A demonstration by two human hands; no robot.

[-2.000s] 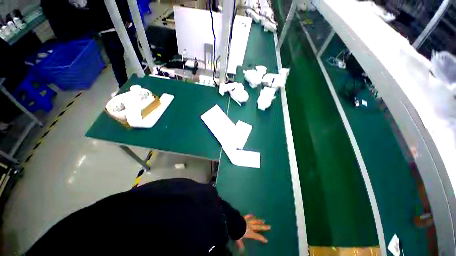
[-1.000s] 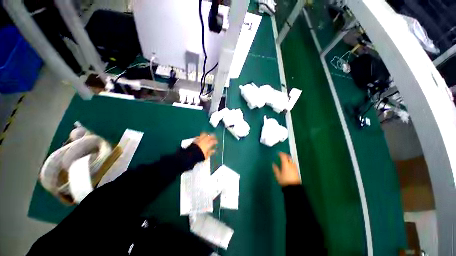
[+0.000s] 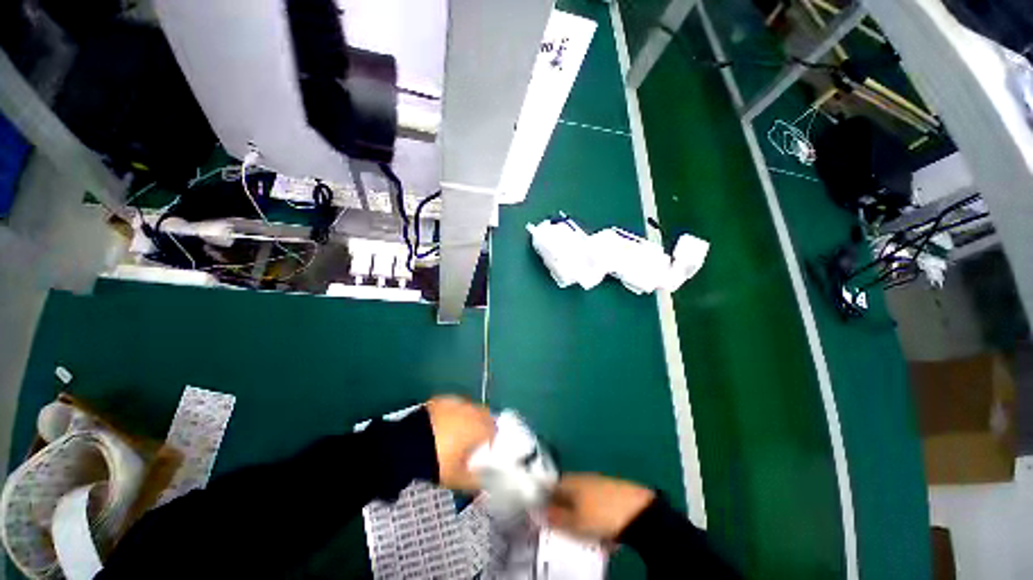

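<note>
A white plastic unit (image 3: 515,462), blurred, is between my two hands above the green bench. My left hand (image 3: 459,440) grips it from the left. My right hand (image 3: 595,504) is at its lower right side; its fingers are blurred, but they appear closed on the unit. Label sheets (image 3: 417,535) with rows of small marks lie under and below my hands, partly hidden by them. More white units (image 3: 612,256) lie in a row farther up the bench, against the pale rail.
A label roll (image 3: 70,482) with brown cardboard and a label strip (image 3: 198,436) lies at the left. A grey metal post (image 3: 464,159) stands at the bench's far side. A pale rail (image 3: 677,397) edges the green conveyor belt (image 3: 736,340) at the right.
Both hands have come together on a white unit, and the units nearest me have left their spots. The view has moved closer, and the label roll sits lower left.
</note>
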